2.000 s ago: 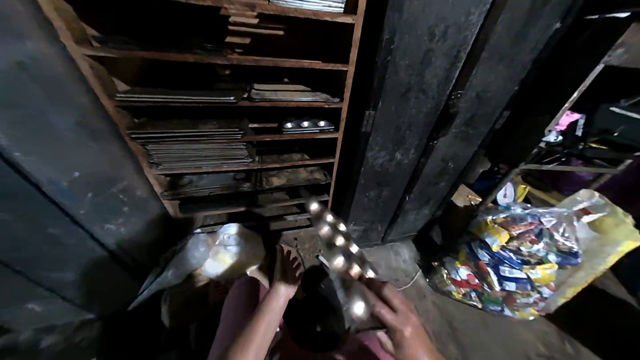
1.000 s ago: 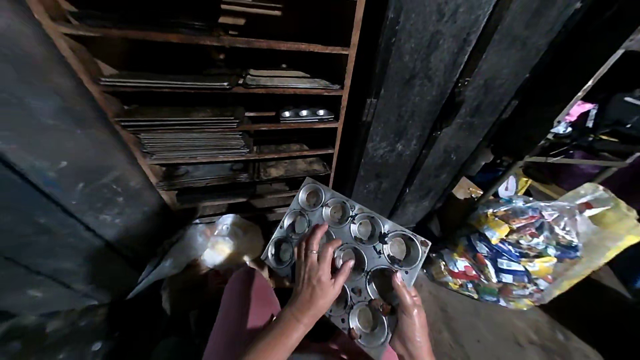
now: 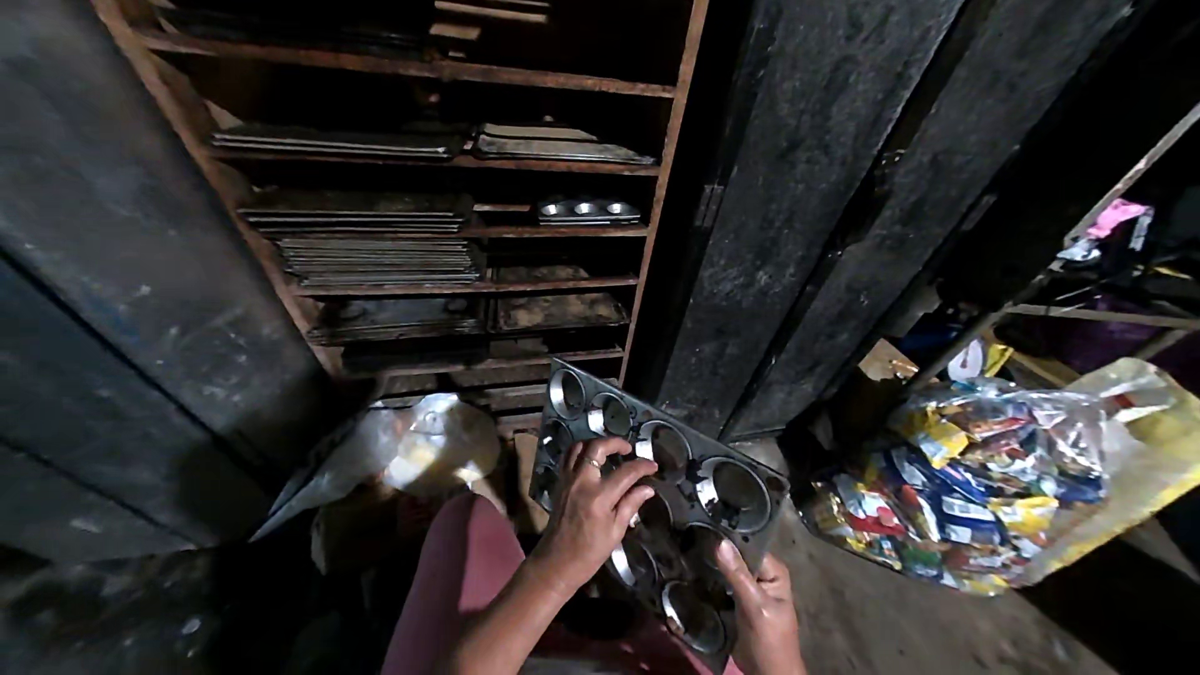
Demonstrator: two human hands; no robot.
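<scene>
A dark metal muffin pan (image 3: 689, 487) with several round cups is tilted above my lap. My right hand (image 3: 764, 605) grips its lower right edge, the thumb on the cup side. Over the cups lies my left hand (image 3: 600, 502), fingers apart and bent, a ring on one finger; whether its fingertips press on the metal is hard to tell. The insides of the lower cups are in shadow.
Ahead stands a wooden shelf rack (image 3: 562, 80) holding stacked baking trays (image 3: 380, 261) and another muffin pan (image 3: 589, 212). Dark panels (image 3: 797, 187) rise beside it. A plastic bag of colourful wrappers (image 3: 975, 487) lies right; a pale plastic bag (image 3: 441, 445) lies left.
Two seconds ago my left hand was off the pan, palm showing; it now lies over the cups. The pan's cup side, facing me more fully one second ago, has tilted away somewhat.
</scene>
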